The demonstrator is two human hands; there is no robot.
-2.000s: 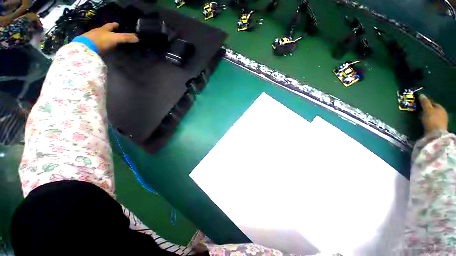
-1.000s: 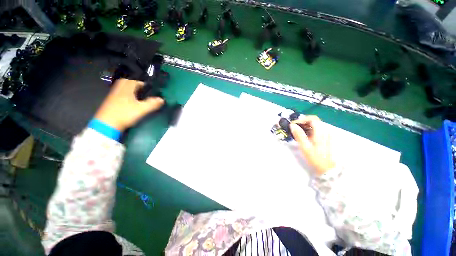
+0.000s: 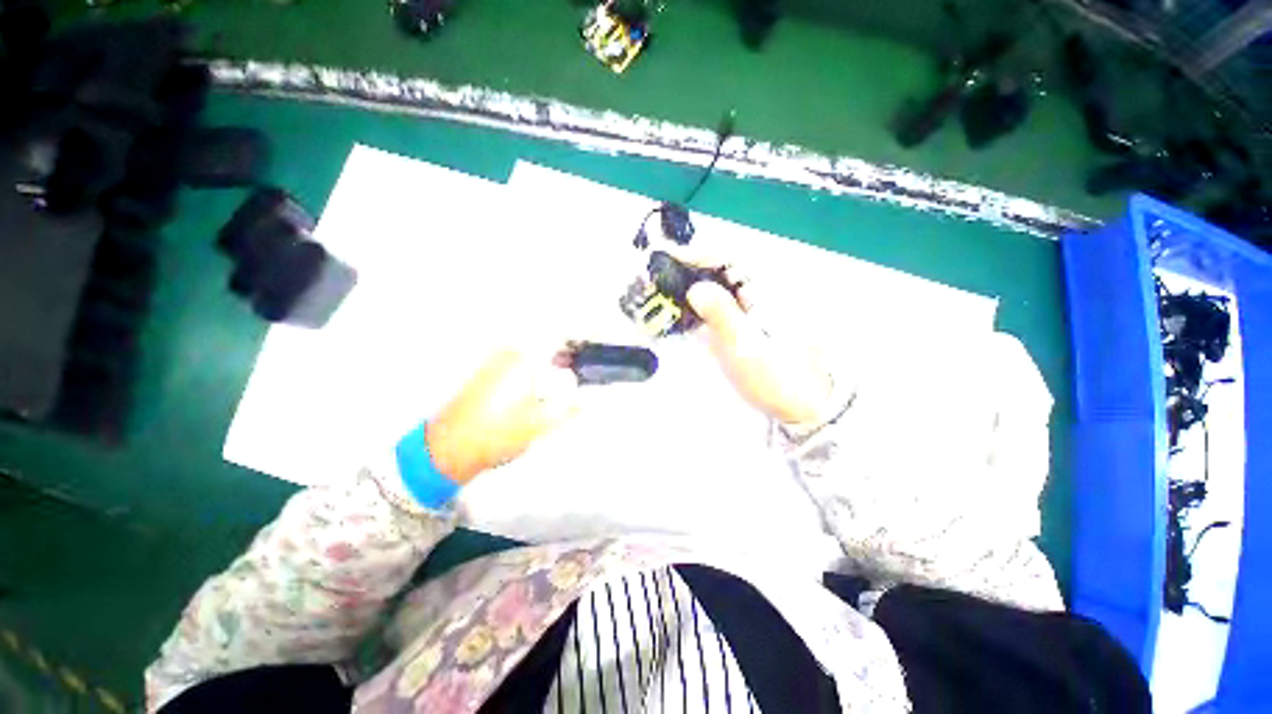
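Observation:
My left hand (image 3: 505, 407), with a blue wristband, holds a small dark grey rounded piece (image 3: 614, 364) in its fingertips over the white paper (image 3: 460, 279). My right hand (image 3: 739, 339) holds a circuit board (image 3: 650, 307) with yellow and metallic parts and a black piece at its top. The two held pieces are close but apart. A black cord (image 3: 672, 223) lies bundled just beyond the board, its thin end reaching over the pale worn edge. Black housings (image 3: 279, 261) lie at the paper's left edge.
A black tray (image 3: 42, 307) with dark housings is at the left. A blue bin (image 3: 1116, 419) with black corded pieces inside stands at the right. Beyond the pale worn edge (image 3: 837, 175), the green conveyor (image 3: 823, 84) carries another board (image 3: 614, 38) and black cords.
My left hand has left the tray side and come over the paper with the dark grey piece. My right hand still holds the board. Black housings now lie at the paper's left edge. The view has shifted right.

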